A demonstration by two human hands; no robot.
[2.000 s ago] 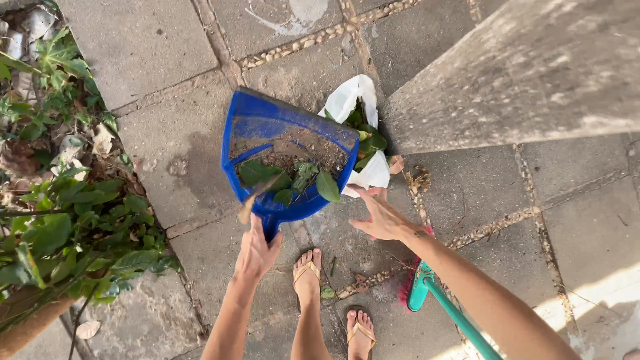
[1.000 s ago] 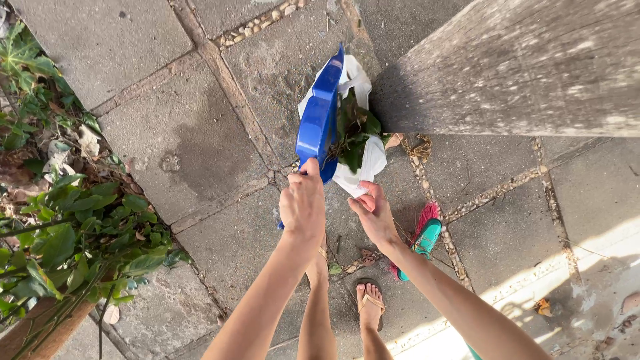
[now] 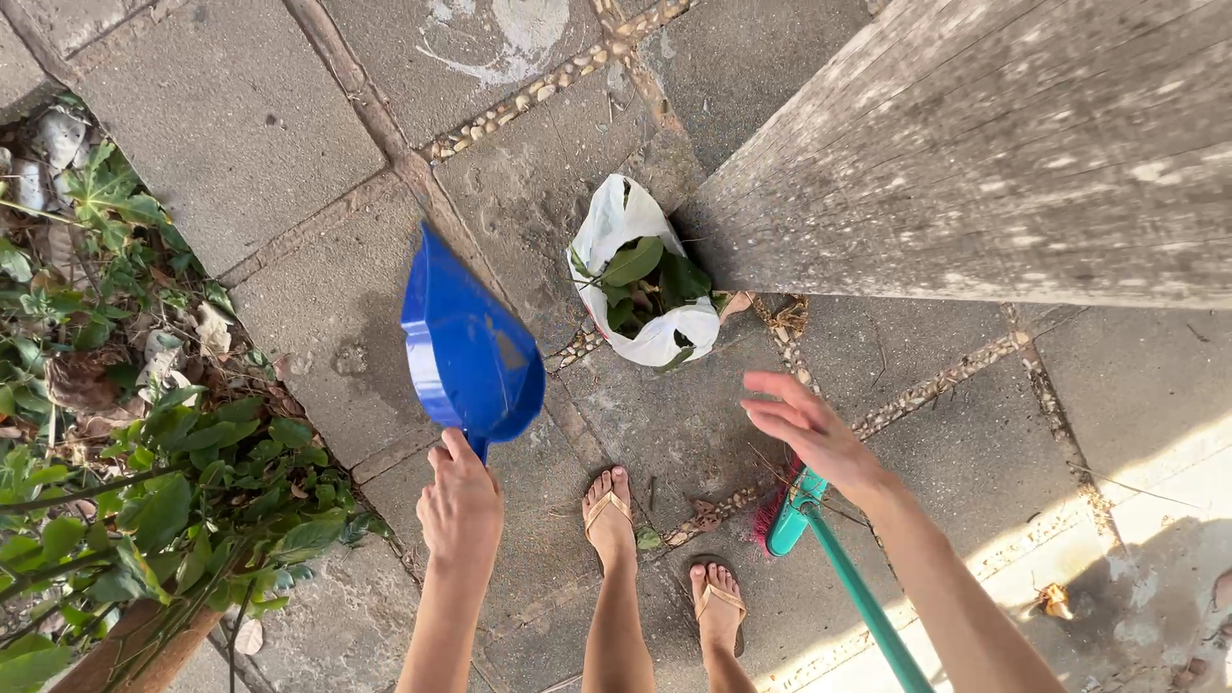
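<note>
My left hand [image 3: 460, 500] grips the short handle of a blue plastic dustpan [image 3: 470, 356], which is tilted and shows no leaves on the side in view. To the right of the dustpan, a white plastic bag [image 3: 616, 221] stands open on the paving with green leaves [image 3: 640, 279] inside. My right hand [image 3: 813, 428] is in the air below and right of the bag, fingers apart, holding nothing. Beneath that hand lies a broom [image 3: 794, 515] with a teal head and handle and pink bristles.
A weathered wooden post [image 3: 962, 164] rises beside the bag. Leafy plants and dry litter [image 3: 192, 481] border the paving [image 3: 241, 115] at left. My feet in flip-flops [image 3: 609, 515] are on the slabs below the bag. Loose twigs lie near the broom.
Leaves and dirt lay in the dustpan two seconds ago; it was then tipped on edge at the bag. My left hand has since moved it left, and my right hand has come away from the bag.
</note>
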